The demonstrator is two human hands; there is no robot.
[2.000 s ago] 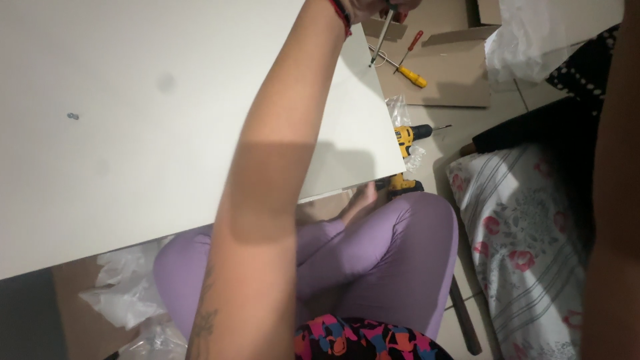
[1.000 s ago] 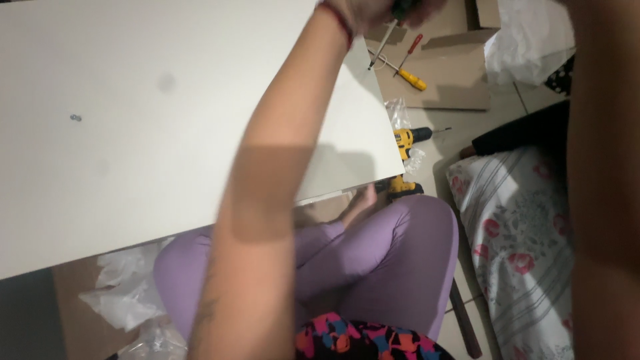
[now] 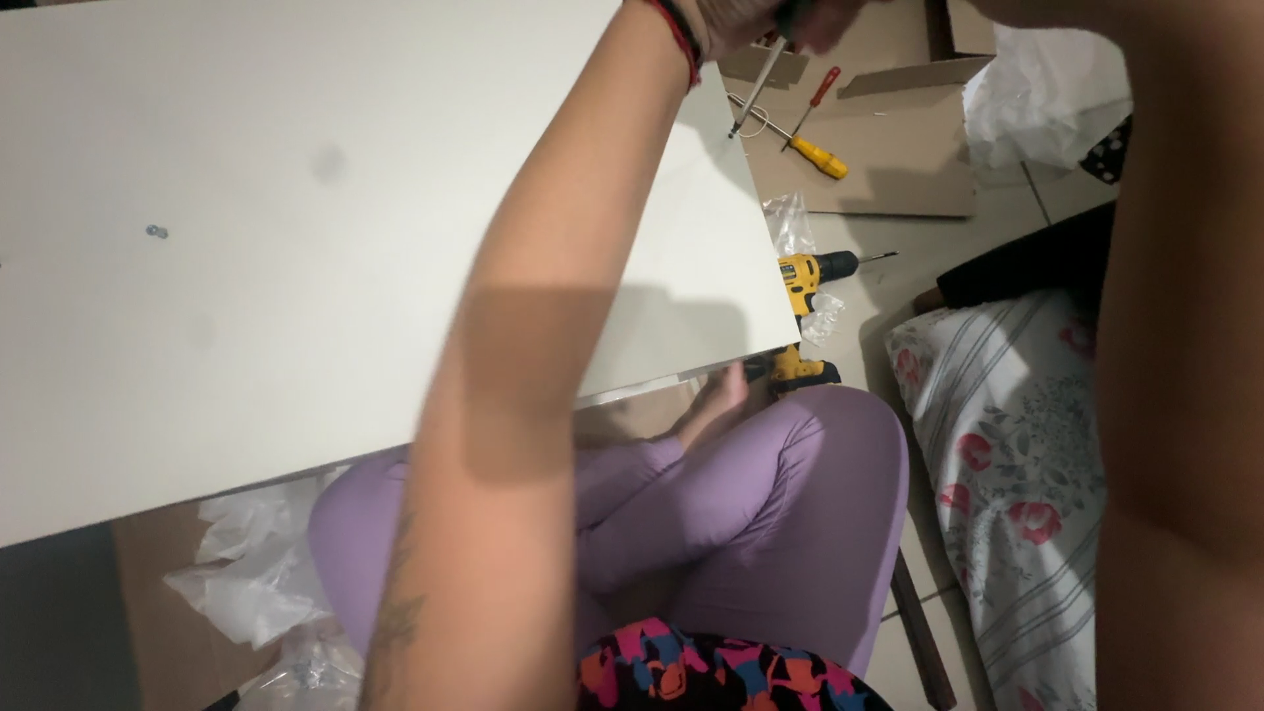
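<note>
At the top edge, my left hand (image 3: pixel 736 22), with a red and black band at its wrist, is closed around the dark handle of a screwdriver (image 3: pixel 758 89). The blurred shaft slants down to a dark spot near the right edge of a white panel (image 3: pixel 326 296). My right forearm comes up the right side and bends toward the same handle. Blurred fingers, perhaps of my right hand (image 3: pixel 831 24), show beside the handle; their grip is unclear. Small metal fittings (image 3: pixel 157 232) lie on the panel at left.
Beyond the panel's right edge, a yellow-handled screwdriver (image 3: pixel 820 158) and a red-handled one (image 3: pixel 826 87) lie on cardboard (image 3: pixel 889 188). A yellow and black drill (image 3: pixel 805 276) lies below them. Floral fabric (image 3: pixel 1017 474) is at right. Clear plastic (image 3: pixel 252 563) lies under the panel's near side.
My right forearm has swung left at the top, toward the screwdriver handle. The left hand stays by the handle, and the screwdriver's tip remains at the same part of the panel.
</note>
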